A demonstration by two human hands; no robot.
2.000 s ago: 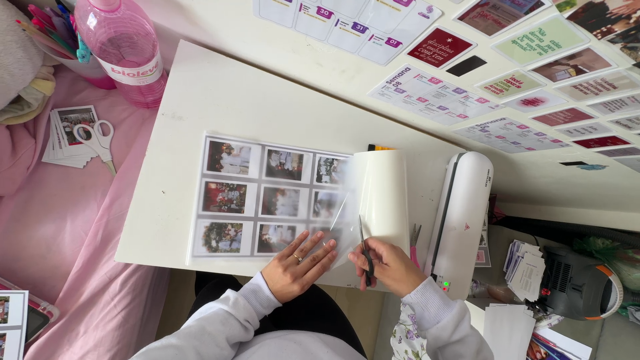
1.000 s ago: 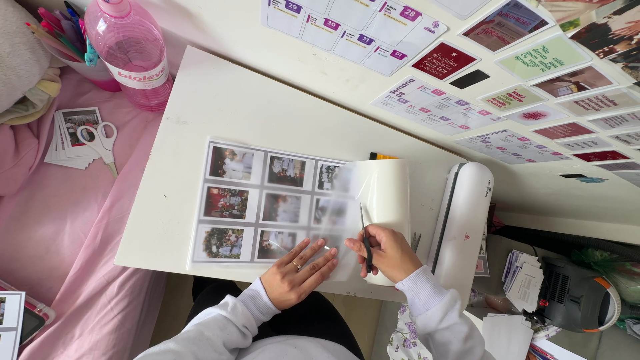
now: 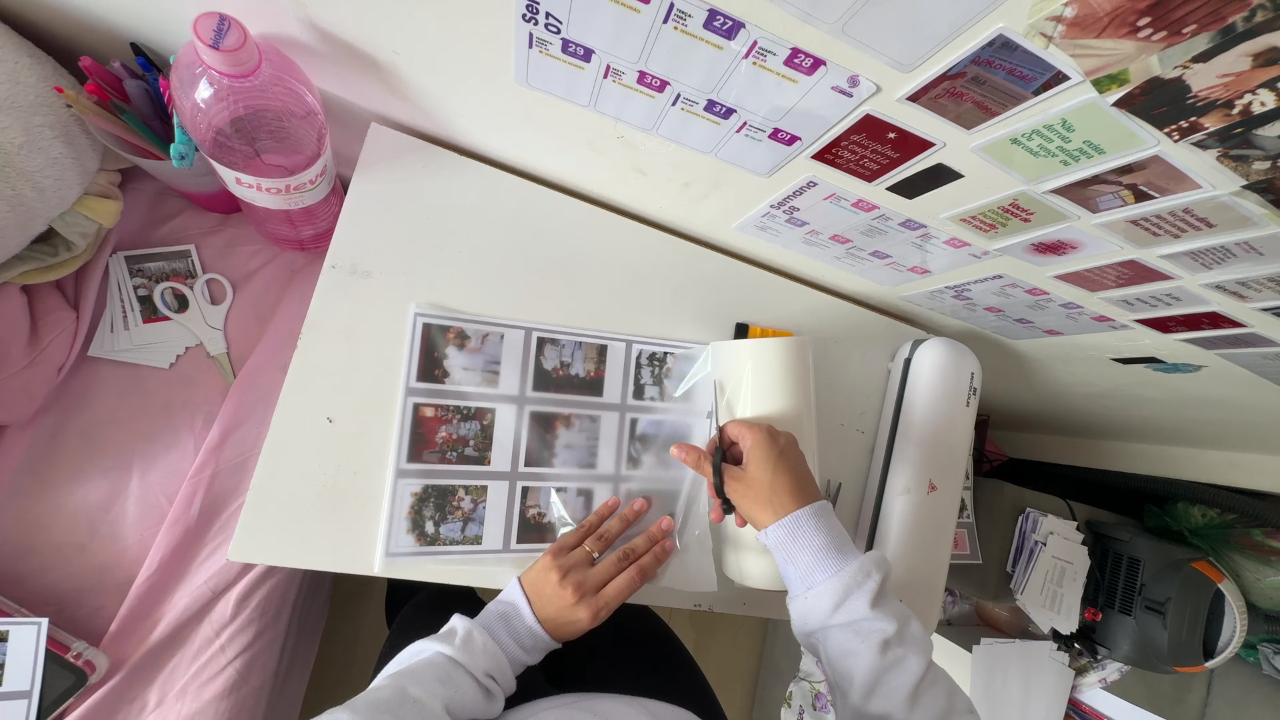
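My left hand [image 3: 600, 570] lies with spread fingers on the lower right part of a printed sheet of photos [image 3: 510, 420], which has clear plastic film [image 3: 690, 520] over it. In my right hand [image 3: 765, 475] are black-handled scissors [image 3: 717, 450], their blades pointing up at the film's right edge, beside a thick white roll [image 3: 770, 380]. Whether the blades are apart is hard to tell. Behind the roll shows a yellow and black object [image 3: 765, 331]. A white laminator [image 3: 925, 440] stands at the right of the white table [image 3: 480, 240].
At left, white scissors [image 3: 205, 312] rest on cut photos [image 3: 140, 320] on a pink cloth, near a pink bottle [image 3: 265, 150] and a cup of pens [image 3: 170, 165]. Calendars and cards cover the wall behind the table. Papers [image 3: 1048, 575] and a grey appliance [image 3: 1150, 595] sit at right.
Two seconds ago the scissors were lower, at the film's bottom edge; my right hand has moved up along the roll with them. My left hand stays on the sheet.
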